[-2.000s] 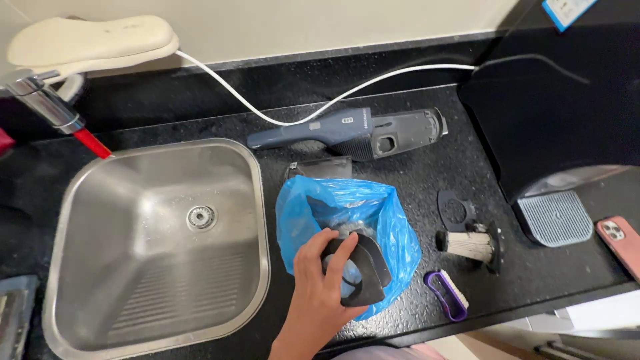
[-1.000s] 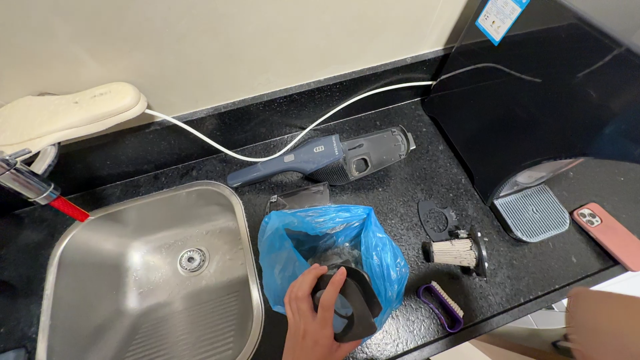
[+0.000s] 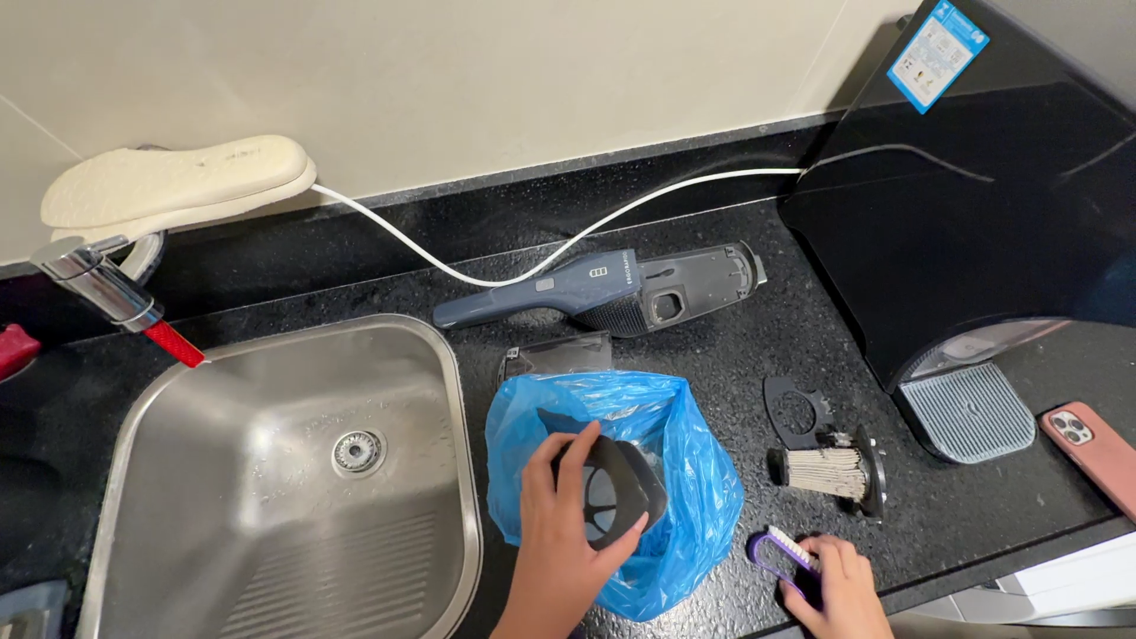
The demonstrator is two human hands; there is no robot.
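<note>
My left hand [image 3: 568, 515] grips a dark plastic vacuum part with an open, ribbed end [image 3: 612, 493], over the mouth of a blue plastic bag [image 3: 701, 497]. At the counter's front edge my right hand [image 3: 834, 581] has its fingers around a purple-handled scrub brush [image 3: 772, 552] with white bristles. Just beyond the brush lie a pleated cylindrical filter [image 3: 825, 472] and a flat dark plastic ring piece [image 3: 785, 413]. Behind the bag rest a handheld vacuum body [image 3: 568, 288] and a clear dark plastic container [image 3: 564, 353], partly hidden by the bag.
A stainless steel sink [image 3: 293, 550] is at left, with a red-tipped faucet [image 3: 115, 293] and a cream shoe insole [image 3: 177, 186] behind it. A white cable [image 3: 399, 235] runs along the wall. At right stand a black appliance [image 3: 967, 204], its drip tray [image 3: 972, 413] and a phone [image 3: 1092, 453].
My right hand has come in at the lower right and taken hold of the purple brush, which lay untouched on the counter before. My left hand still holds the dark part over the bag.
</note>
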